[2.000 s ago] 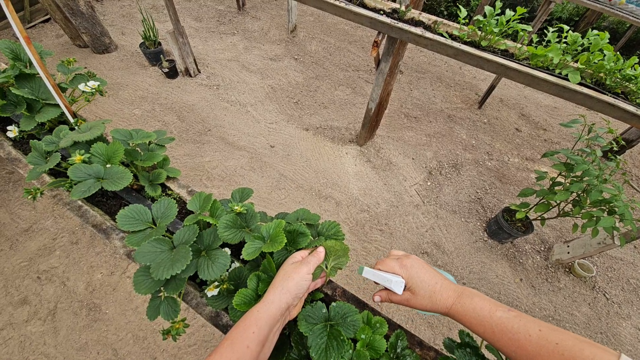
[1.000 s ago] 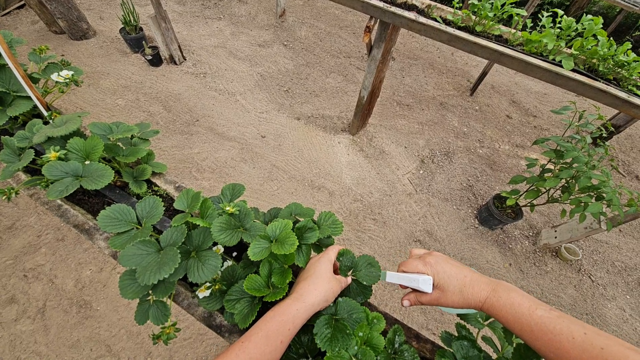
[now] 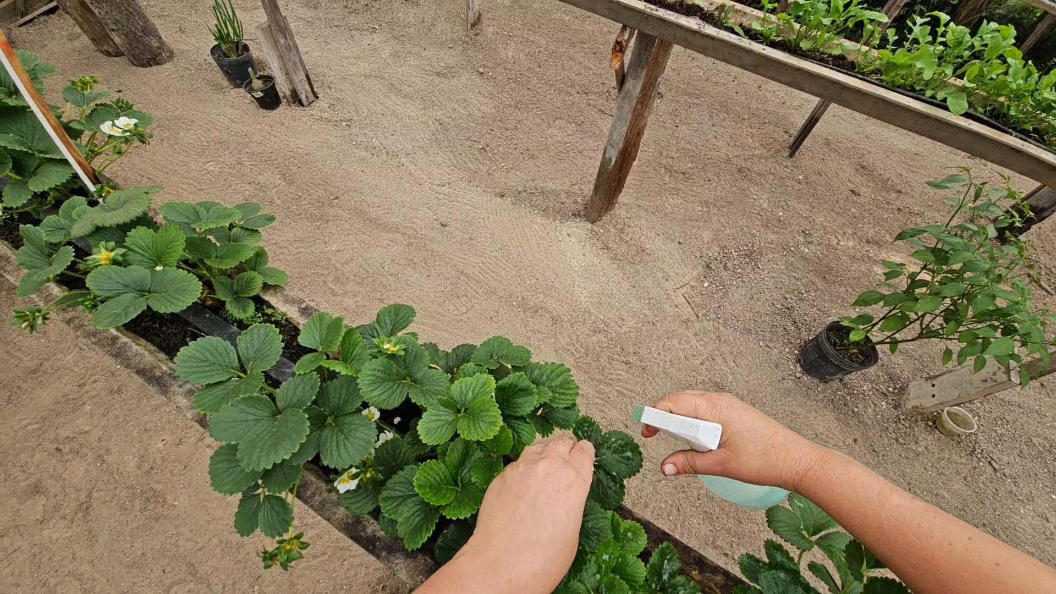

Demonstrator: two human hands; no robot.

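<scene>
My right hand [image 3: 726,441] grips a spray bottle by its neck; the white trigger head [image 3: 681,427] shows above the fingers, its pale green nozzle pointing left, and part of the translucent green bottle body [image 3: 742,492] shows below. My left hand [image 3: 536,503] reaches in among the strawberry leaves [image 3: 462,408], its fingertips partly hidden by foliage. Just right of those fingers, dark green leaves [image 3: 615,462] sit close to the nozzle. White strawberry flowers [image 3: 347,480] stand out left of my left hand.
A long planter [image 3: 157,371] with strawberry plants runs diagonally across sandy ground. A raised wooden bed [image 3: 784,70] holding leafy greens is at the upper right, on a wooden post [image 3: 631,124]. Potted plants include a black pot [image 3: 833,355] at right and another [image 3: 233,64] at upper left.
My left hand has turned so its back faces up, with its fingers deeper in the leaves. The leaf it was holding up two seconds ago no longer shows in its fingers.
</scene>
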